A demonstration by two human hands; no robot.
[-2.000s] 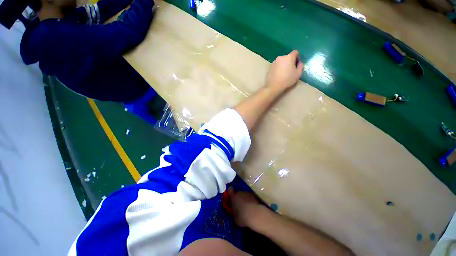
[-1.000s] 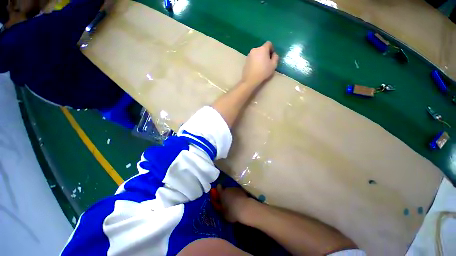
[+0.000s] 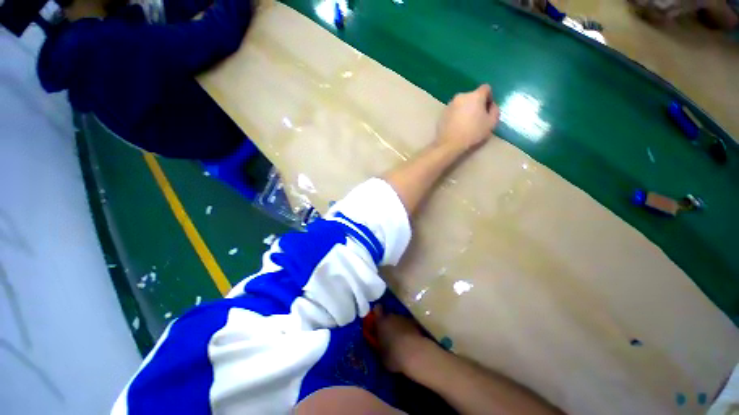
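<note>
My left hand (image 3: pixel 470 117) rests at the border of the brown-covered table and the green belt. Its fingers are curled in and nothing shows in it. My right hand (image 3: pixel 397 339) is low at my lap, below the table edge, closed around a red-orange handle (image 3: pixel 371 326). The rest of that tool is hidden. A blue battery pack with a tan pad (image 3: pixel 660 203) and short wires lies on the belt at right. Another blue pack (image 3: pixel 685 120) lies farther back.
The brown-papered table (image 3: pixel 527 267) has a shiny clear cover. The green belt (image 3: pixel 583 121) curves behind it. A person in dark clothing (image 3: pixel 138 81) sits at left. A clear plastic tray (image 3: pixel 277 198) is below the table's left edge. A small blue piece (image 3: pixel 339 14) lies on the far belt.
The packs on the belt have moved right and nearer along it. Those formerly at the right edge are out of view. Both hands keep nearly the same pose; the view shifted and came back.
</note>
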